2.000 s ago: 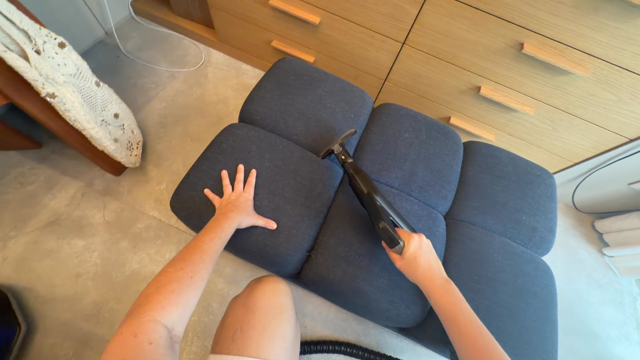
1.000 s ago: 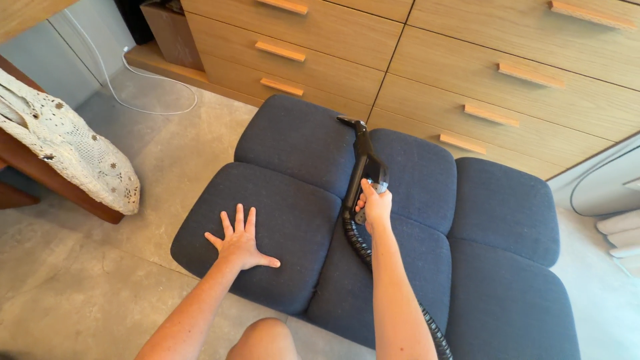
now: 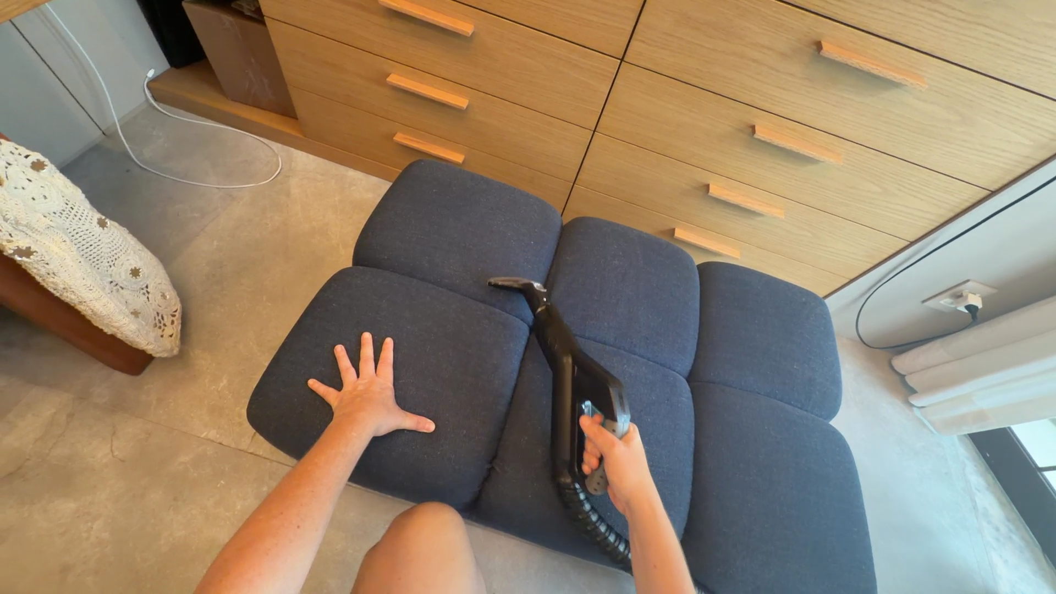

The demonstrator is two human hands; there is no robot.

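Observation:
A dark blue tufted upholstered ottoman (image 3: 767, 462) fills the middle of the head view. My left hand (image 3: 369, 400) lies flat with fingers spread on its left front cushion section. My right hand (image 3: 610, 458) is closed around the grey trigger handle of a black upholstery cleaning wand (image 3: 565, 388). The wand's flat nozzle head (image 3: 516, 284) points left over the back left section, near the seam with the front one. From the wand's lower end a black ribbed hose (image 3: 596, 524) runs down toward the bottom of the view, partly behind my right forearm.
Behind the ottoman stands a wooden drawer cabinet (image 3: 511, 82) with bar handles. A white cable (image 3: 206, 183) lies on the floor at the back left. Crocheted cloth (image 3: 91, 247) drapes over wooden furniture at left. A wall outlet (image 3: 959, 297) and a curtain (image 3: 990, 363) are at right.
The nozzle was at the back edge of the ottoman one second ago and is now nearer me, by the middle seam. My right hand has come back with the wand. My left hand stays spread on the cushion.

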